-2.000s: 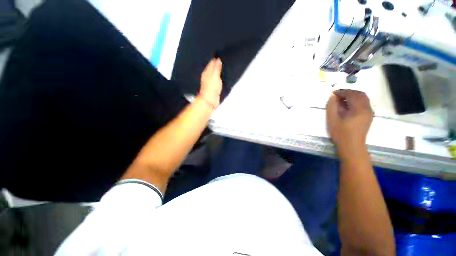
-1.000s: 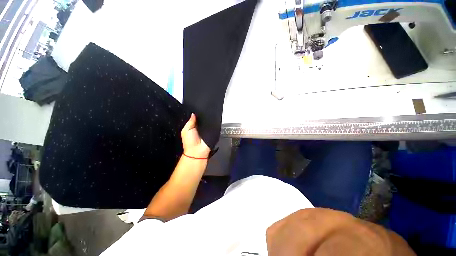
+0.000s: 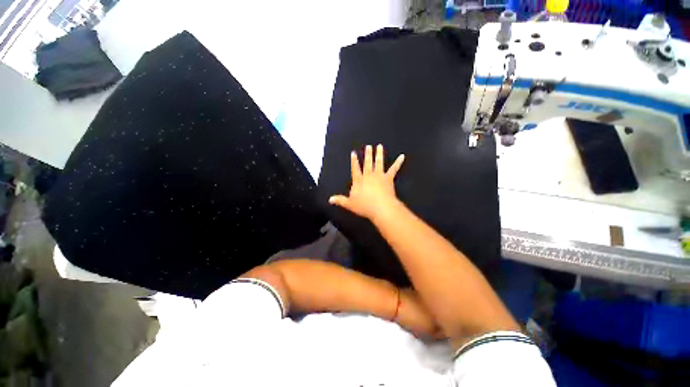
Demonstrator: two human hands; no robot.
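A large black garment panel (image 3: 424, 98) lies on the white table left of the sewing machine (image 3: 575, 91) and hangs over the front edge. Its right edge lies beside the needle area (image 3: 475, 137). My right hand (image 3: 371, 185) lies flat on the panel, fingers spread, holding nothing. My left arm crosses low in front of me, with a red string at the wrist. My left hand (image 3: 420, 316) is mostly hidden beneath my right forearm, so its grip cannot be seen. A speckled black cloth stack (image 3: 174, 166) lies to the left.
A smartphone (image 3: 603, 155) lies on the machine bed, near a brown tape patch (image 3: 616, 235) and a small tool at the right rim. A ruler strip (image 3: 582, 255) runs along the table's front edge. Blue bins (image 3: 613, 332) are below right; a dark cloth (image 3: 76, 64) lies far left.
The black panel has spread rightward, covering the table up to the needle area. My right hand has come onto it. My left hand has moved right and down, under my right forearm.
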